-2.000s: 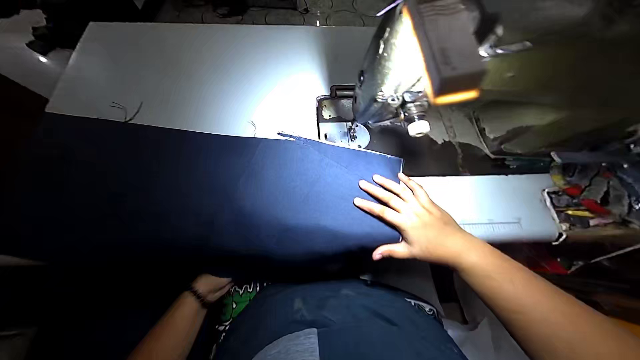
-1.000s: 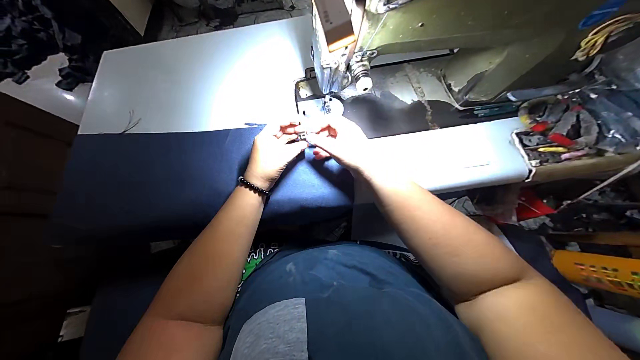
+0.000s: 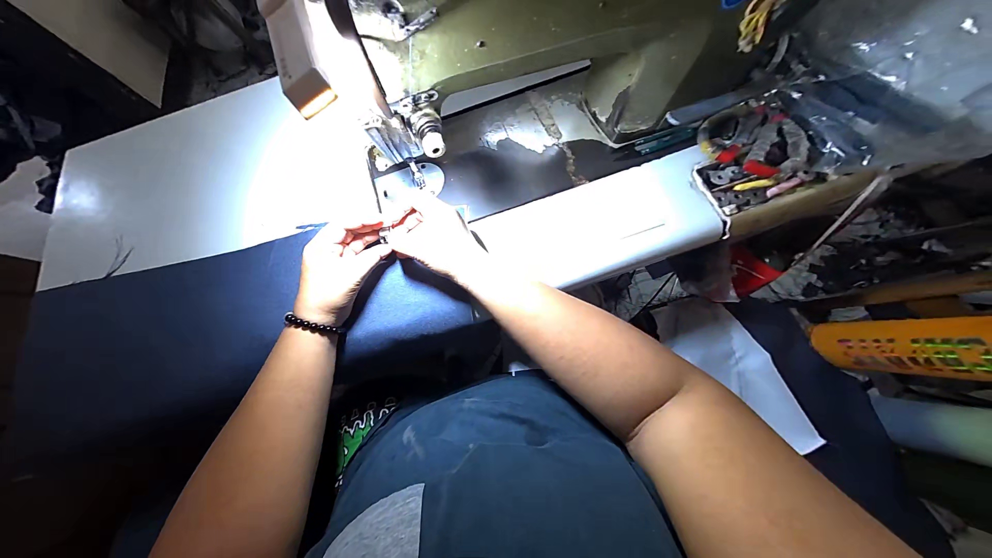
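A green-painted industrial sewing machine (image 3: pixel 527 46) stands at the top, its presser foot (image 3: pixel 419 177) over the needle plate. Just in front of the foot, my left hand (image 3: pixel 337 260) and my right hand (image 3: pixel 430 240) meet at the fingertips. Between them they pinch a small shiny metal piece (image 3: pixel 384 234), too small and bright to identify. Dark blue fabric (image 3: pixel 170 310) lies over the front of the white table, passing beneath both hands. My left wrist wears a black bead bracelet. The fabric's edge at the fingers is partly hidden.
A lit lamp (image 3: pixel 302 66) hangs left of the needle. Loose threads (image 3: pixel 118 260) lie at the fabric's left edge. On the right are a tray of small tools (image 3: pixel 744 182), a plastic bag (image 3: pixel 821 116), an orange roll (image 3: pixel 907 345) and a white sheet (image 3: pixel 721 364).
Two seconds ago my right hand lay flat on the fabric's right end and my left was low by the table's front edge. Both have since come together near the presser foot. The view has shifted.
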